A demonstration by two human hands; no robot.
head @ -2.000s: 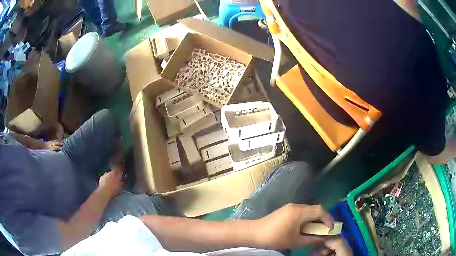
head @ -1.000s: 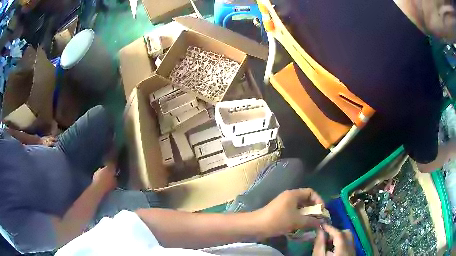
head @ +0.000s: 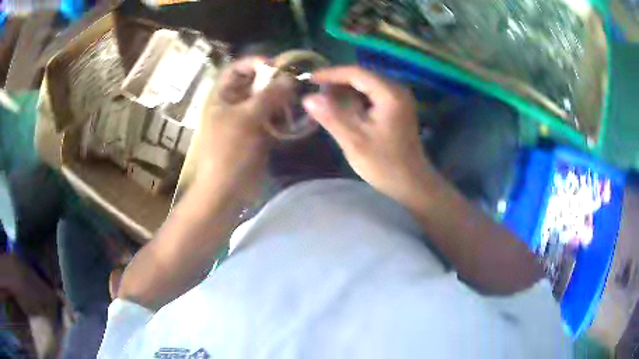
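The frame is blurred by motion. My left hand is bare and holds a cream-coloured tape roll, seen as a ring between my two hands over my lap. My right hand is bare, with thumb and forefinger brought together at the right side of the ring. A small pale bit shows at the right fingertips; whether it is tape or a part cannot be told.
A large carton with pale boxy pieces lies to the left. A green crate of small boards is at the upper right. A blue bin with white and pink pieces is at the right. A person's leg shows lower left.
The view has swung down and right, bringing my lap and the blue bin into sight. Both hands now appear near the upper middle, and the tape roll shows as a ring.
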